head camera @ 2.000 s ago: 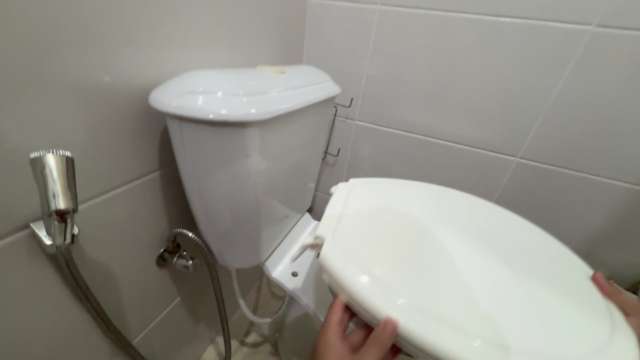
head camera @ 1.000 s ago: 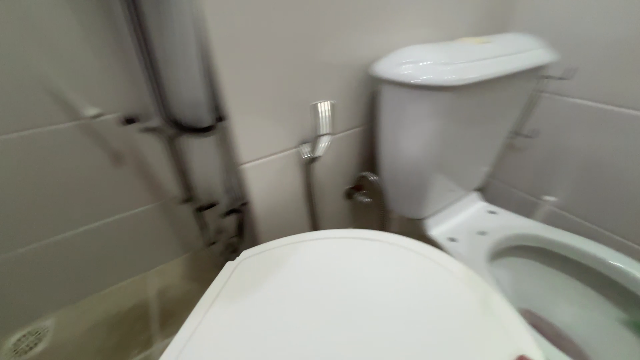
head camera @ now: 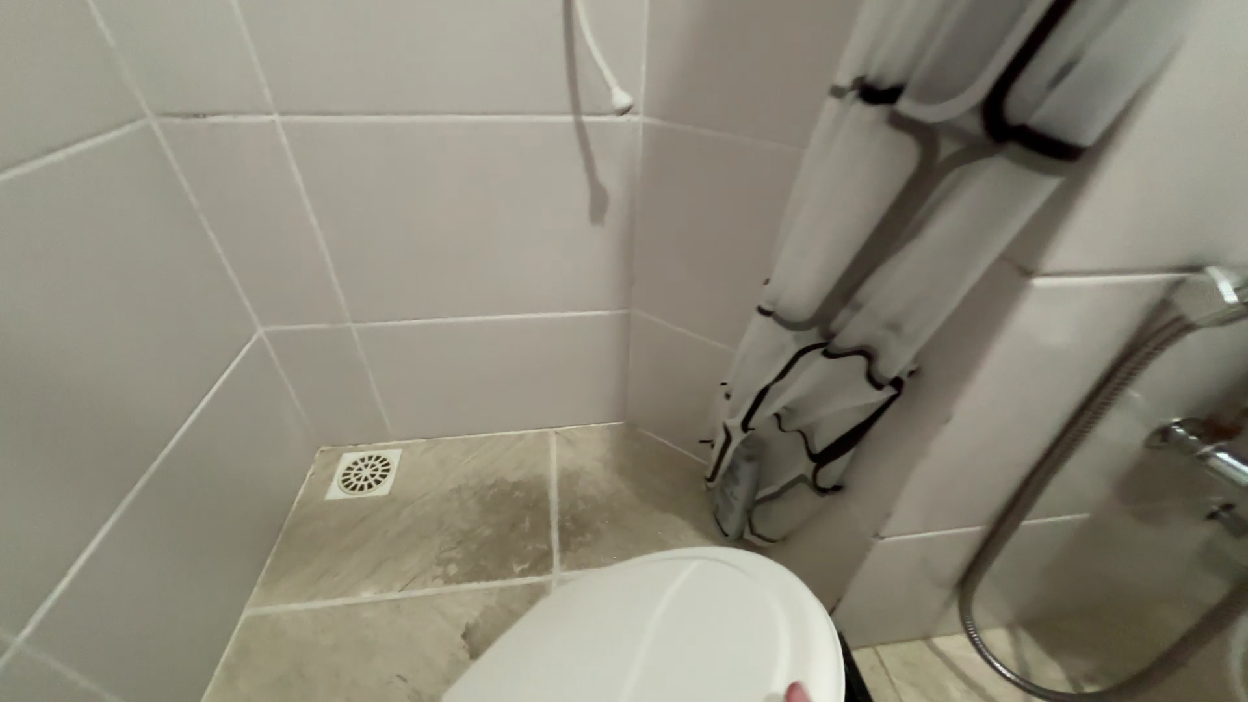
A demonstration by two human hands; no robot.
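A white toilet seat lid [head camera: 673,624] juts up from the bottom edge of the head view, over the tiled shower floor. A fingertip of my right hand [head camera: 799,692] shows on its lower right part; the rest of that hand is below the frame, so its full grip is hidden. My left hand is out of view. The lower end of the lid is cut off by the frame.
A white shower curtain [head camera: 848,283] with black lines hangs at the right. Beyond it are a metal hose [head camera: 1053,478] and a chrome valve [head camera: 1204,453]. A square drain grate [head camera: 365,474] lies in the floor near the left corner.
The view has swung left from the toilet to the shower corner. The seat lid, held by both hands over the toilet earlier, has moved away from the bowl to the shower side.
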